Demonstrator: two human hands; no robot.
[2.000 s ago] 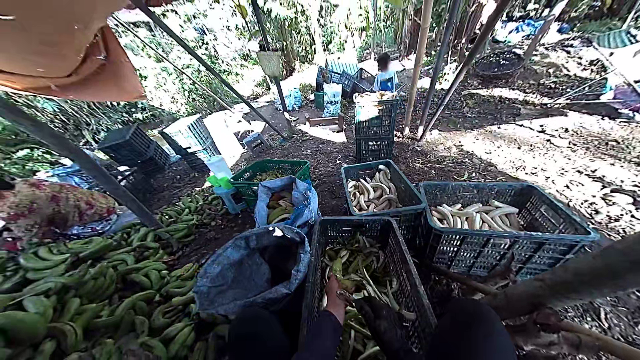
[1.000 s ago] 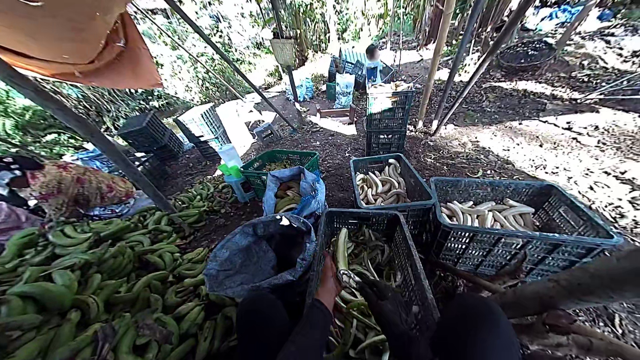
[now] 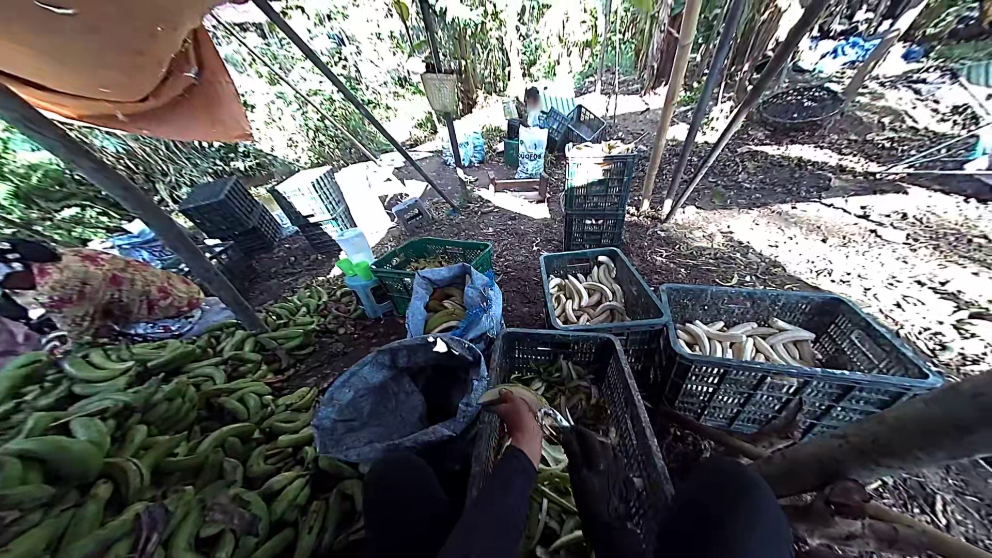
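Over the black plastic crate of peels [image 3: 637, 418], my left hand [image 3: 521, 422] is closed around a partly peeled green plantain [image 3: 521, 394]. My right hand [image 3: 593, 465], dark and apparently gloved, is close to its right end; a small metallic blade [image 3: 555, 416] shows between them, seemingly in the right hand's grip. Green peels [image 3: 562, 381] lie in the crate below. Peeled plantains [image 3: 589, 294] fill part of a crate ahead, and more peeled plantains [image 3: 744, 341] lie in a wide crate to the right. Unpeeled green plantains [image 3: 178, 442] are heaped at the left.
An open dark blue sack [image 3: 380, 403] stands left of the peel crate, with a blue bag of plantains [image 3: 496, 310] behind it. A green crate [image 3: 477, 252] is farther back. A wooden pole [image 3: 891, 438] crosses at the lower right. Other people are at the left and in the back.
The plantain, upright between my hands one second ago, now lies more level, pointing left. My left hand has turned with it. My right hand stays near its right end.
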